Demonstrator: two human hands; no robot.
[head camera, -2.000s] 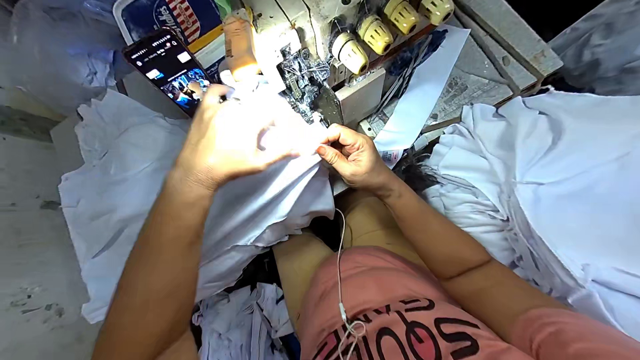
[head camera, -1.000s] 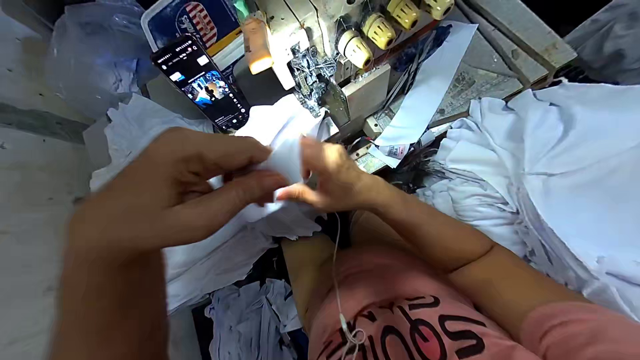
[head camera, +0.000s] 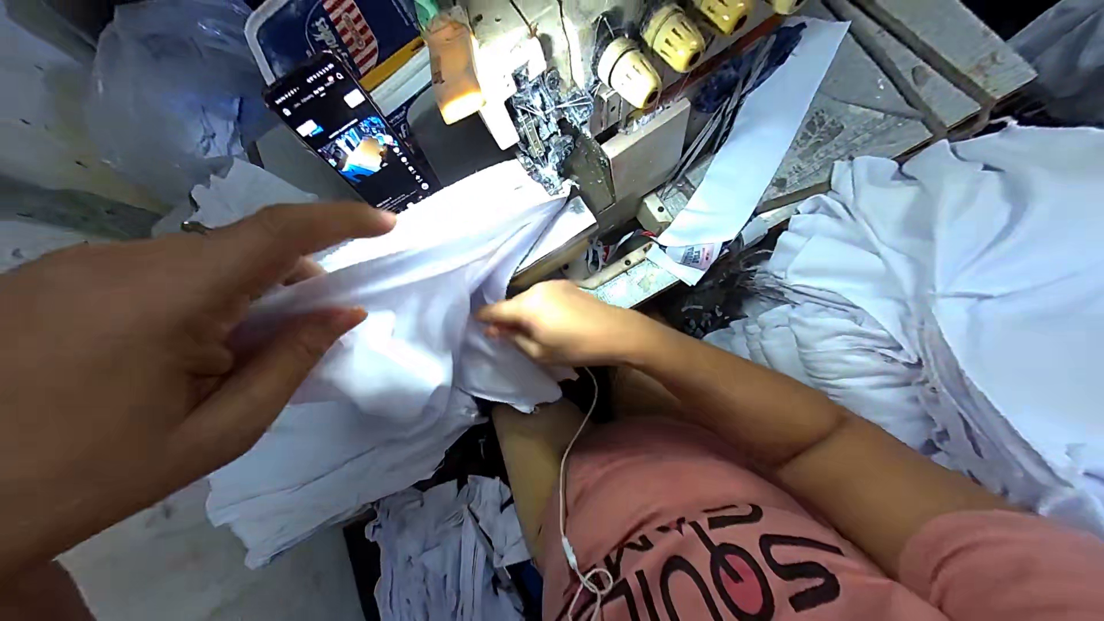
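Note:
A white fabric piece (head camera: 388, 336) stretches from the needle and presser foot area of a sewing machine (head camera: 552, 129) down toward my lap. My left hand (head camera: 207, 345), large at the left, has a fold of the fabric between its fingers and palm; its index finger and thumb tips are apart. My right hand (head camera: 561, 323) pinches the fabric just below the machine's edge, thumb against curled fingers. The fabric's upper corner lies by the presser foot, under a bright lamp glow; whether it is under the foot I cannot tell.
A lit phone (head camera: 354, 134) leans left of the machine, beside a blue plastic container (head camera: 302, 34). Yellow thread tension knobs (head camera: 673, 39) line the top. A white strip (head camera: 759, 138) lies to the right. White fabric is heaped at right (head camera: 1018, 285); scraps (head camera: 448, 552) lie below. An earphone cord (head camera: 565, 483) crosses my lap.
My hands were close together at the fabric one second ago; now they are apart, the left one further left. The fabric between them is spread out more.

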